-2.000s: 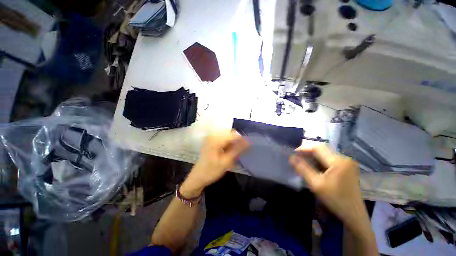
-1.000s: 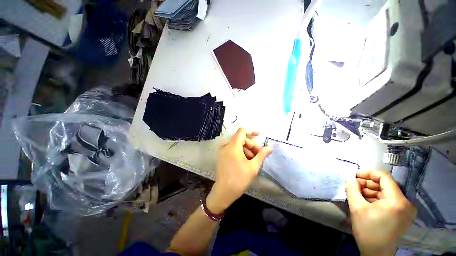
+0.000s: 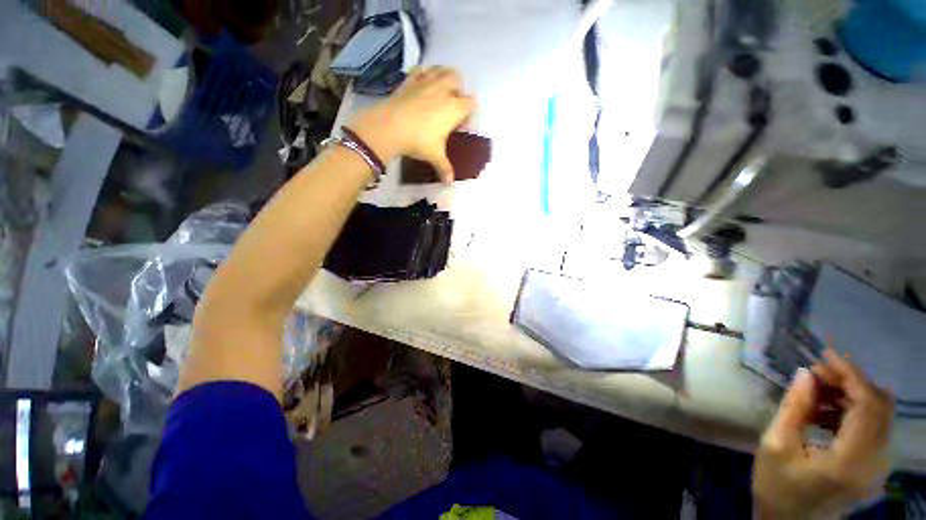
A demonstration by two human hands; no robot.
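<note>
A grey pointed pocket piece (image 3: 604,323), white under the lamp, lies flat on the table's front part, below the needle area. Neither hand touches it. My left hand (image 3: 418,120) reaches to the maroon pointed template (image 3: 469,154), thumb and fingers apart over it. The hand hides part of it, and I cannot tell if it is gripped. My right hand (image 3: 828,437) is at the near edge of the grey stack of pieces (image 3: 868,330) on the right, fingers bent close to the thumb. I cannot tell if it pinches a piece.
A black bundle (image 3: 381,244) lies below my left wrist. A tied grey bundle (image 3: 371,51) is at the table's far left corner. The white sewing machine (image 3: 782,132) stands behind the piece. A clear plastic bag (image 3: 132,305) is left of the table.
Both hands have let go of the grey piece, which lies flat. My left hand has moved up and left to the maroon template, my right hand rightwards to the grey stack. The view has shifted.
</note>
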